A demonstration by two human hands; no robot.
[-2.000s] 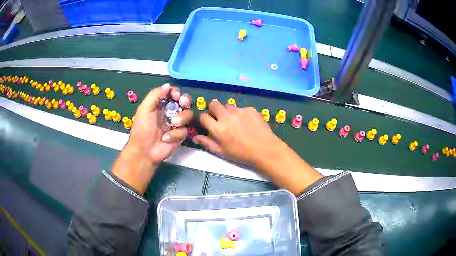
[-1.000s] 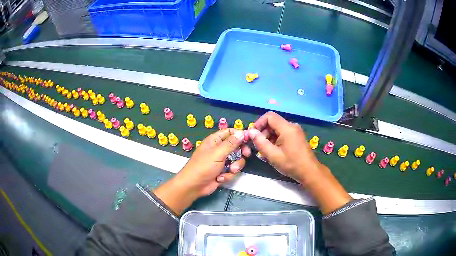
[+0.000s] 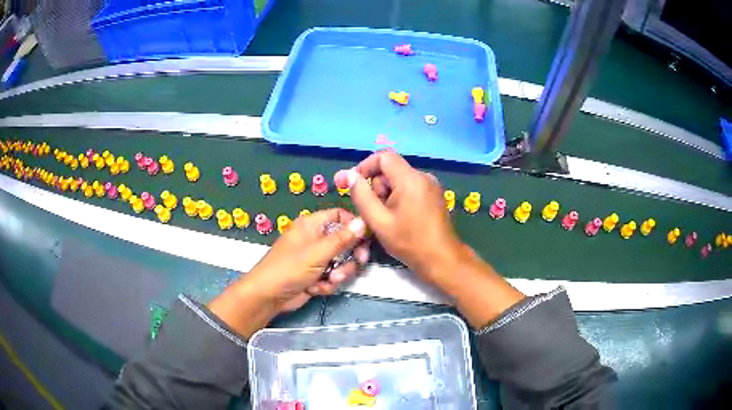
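Observation:
My left hand [image 3: 309,252] is curled around several silvery round discs [image 3: 335,255], partly hidden by its fingers, over the belt's near rail. My right hand [image 3: 413,212] is just right of it, its thumb and fingertips pinching a pink figure [image 3: 343,178] above the far row on the green conveyor belt [image 3: 385,287]. Yellow figures [image 3: 267,184] and pink figures [image 3: 230,175] stand upright in two rows at left and one row at right. My fingers hide part of the rows.
A clear plastic tub [image 3: 361,330] with a few figures is nearest me. A blue parts tray [image 3: 353,88] beyond the lane holds several loose figures and one disc. A metal post [image 3: 574,80] stands at its right. A large blue crate [image 3: 172,28] is at upper left.
My hands came together, then my right hand moved up and away from the left with the pink figure. Loose figures in the tray have shifted. The camera view has also shifted.

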